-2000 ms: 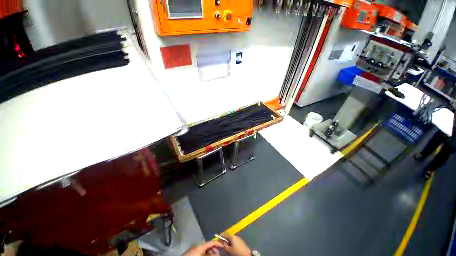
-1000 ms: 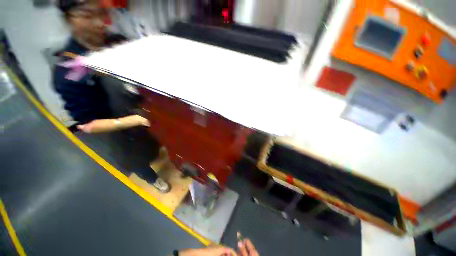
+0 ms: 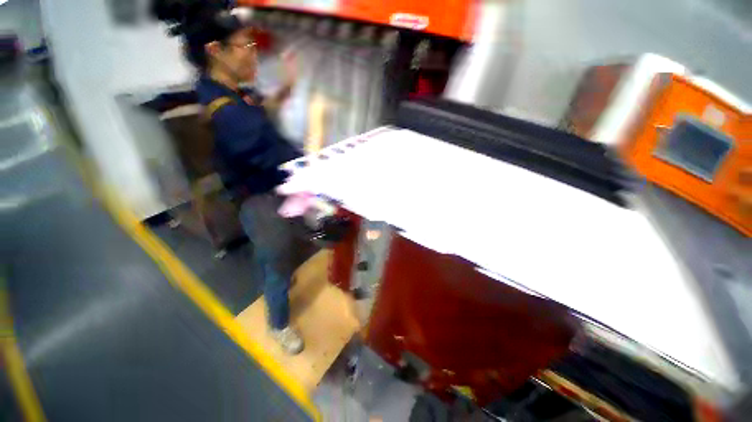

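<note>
Neither of my hands is in the picture. Nearest in front of me is a white-topped table (image 3: 511,222) over a dark red cabinet (image 3: 462,317). A thick bundle of long black straps (image 3: 511,144) lies lengthwise along the far edge of the white top. The picture is blurred. Part of the tray of black straps shows at the lower right, largely hidden below the table edge.
A person (image 3: 247,148) stands at the table's left end on a tan board (image 3: 317,313), beside a pink thing (image 3: 298,203). An orange control box (image 3: 697,148) is at the right. Behind are hanging clips under an orange housing (image 3: 371,12). A yellow line (image 3: 177,276) crosses the grey floor.
The view has swung left and the table looks nearer. My hands, at the bottom edge before, have left the picture. The other person is seen more fully, with a hand raised near the hanging clips.
</note>
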